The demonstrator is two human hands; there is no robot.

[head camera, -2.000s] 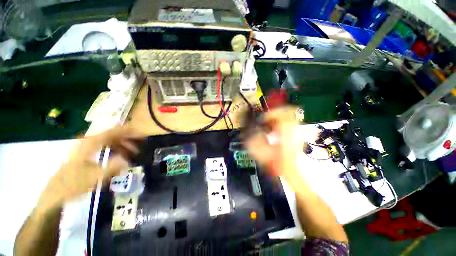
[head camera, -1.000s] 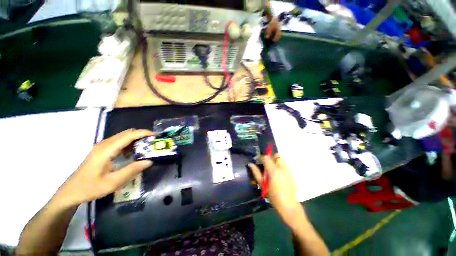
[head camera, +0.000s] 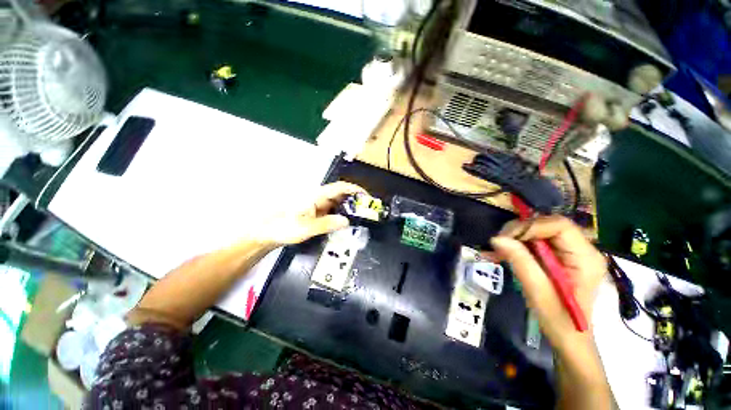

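My left hand (head camera: pixel 325 215) holds a power adapter (head camera: pixel 365 207) with a yellow part and pale face, at the top of the left socket strip (head camera: pixel 335 260). My right hand (head camera: pixel 553 260) grips a red pen-like tool (head camera: pixel 561 286). A bundled black cord (head camera: pixel 517 178) shows just beyond the right fingers; whether they hold it is unclear. A white plug adapter (head camera: pixel 483 277) sits on the centre socket strip (head camera: pixel 466 316). Both strips are on the black board (head camera: pixel 425 320).
Grey instruments (head camera: pixel 501 80) with red and black leads stand behind on a wooden board. A small red object (head camera: pixel 430 142) lies there. A dark phone-like slab (head camera: pixel 127 146) lies on the left white sheet (head camera: pixel 208 160). A fan (head camera: pixel 48 84) is far left. Adapters (head camera: pixel 681 336) lie right.
The view has swung left. My left hand still holds the adapter, now at the left strip's top. My right hand has moved forward with the red tool, and a bundled cord now shows beside it.
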